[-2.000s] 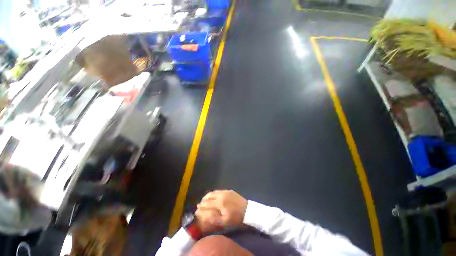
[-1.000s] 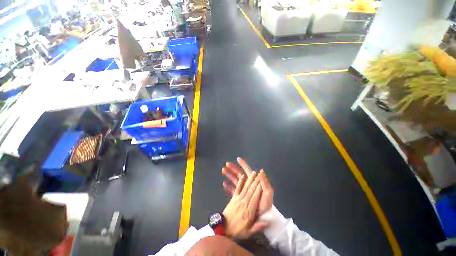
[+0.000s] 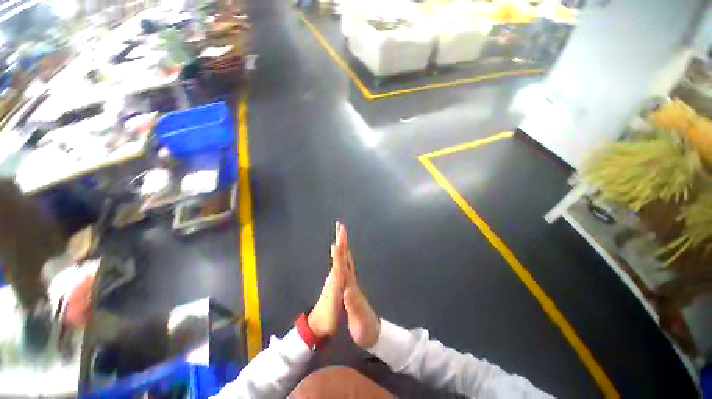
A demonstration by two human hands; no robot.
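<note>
My left hand (image 3: 326,304) and my right hand (image 3: 359,312) are in front of me at the bottom centre. They are pressed palm to palm, with straight fingers pointing up and forward. Both hands are bare and no object shows between them. A red wristband (image 3: 308,331) is on my left wrist, and both arms have white sleeves. The hands are above the dark grey floor (image 3: 390,273), touching no work piece.
Yellow lines (image 3: 500,245) edge the aisle. On the left are blurred worktables (image 3: 86,167), a blue crate (image 3: 194,128) and another blue container at the bottom. On the right, a low rack (image 3: 613,234) holds pale yellow-green strands (image 3: 636,167). White bins (image 3: 390,47) and a white pillar (image 3: 601,86) stand ahead.
The hands have gone from clasped, through overlapping with spread fingers, to flat palm to palm. The view has moved forward along the aisle, and the left-hand crates and tables have shifted.
</note>
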